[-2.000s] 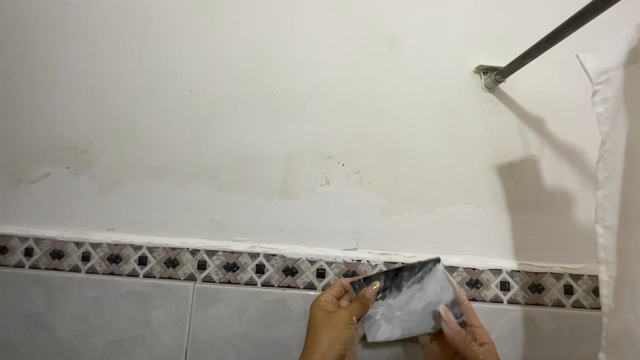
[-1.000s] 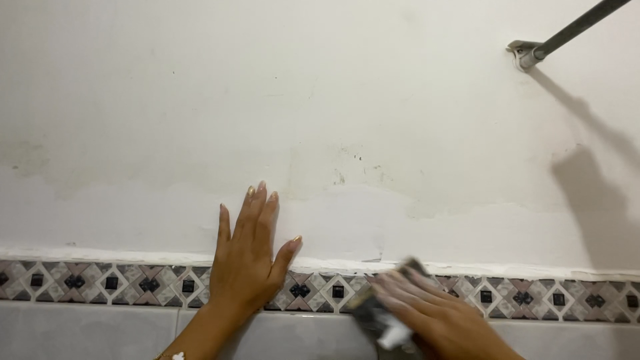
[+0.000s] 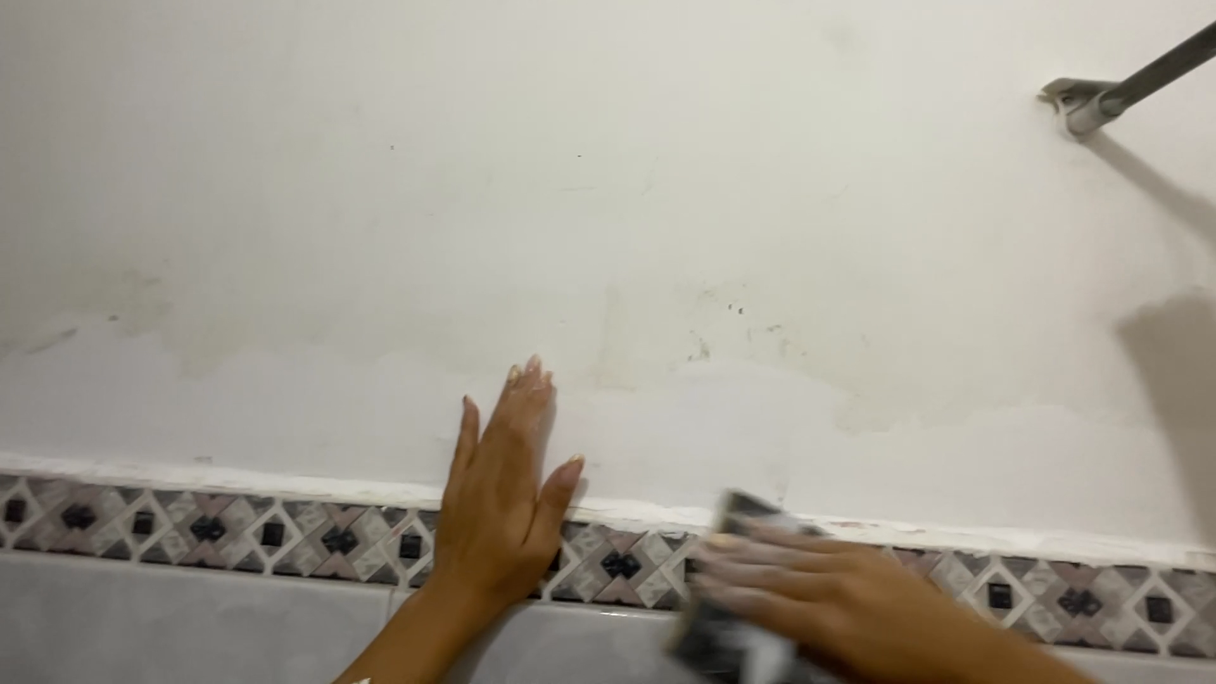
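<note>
My left hand [image 3: 503, 503] lies flat against the white wall [image 3: 608, 228] and the patterned tile border, fingers pointing up and thumb apart, holding nothing. To its right my right hand [image 3: 798, 584], blurred, presses a dark sheet of what looks like sandpaper [image 3: 727, 632] against the tile border [image 3: 622, 565]. White dust coats its fingers. The top of the sheet reaches the rough white seam [image 3: 655, 513] above the border. Part of the sheet is hidden under the fingers.
At the upper right a grey metal rod [image 3: 1164, 71] juts out from a wall bracket [image 3: 1078, 104] and casts a shadow. Grey wall tiles [image 3: 190, 617] run below the border. The wall has a lighter band low down and small dark marks above it.
Two seconds ago both hands held the sheet; my left hand has since let go and moved onto the wall. My right hand now has the sheet against the tile border.
</note>
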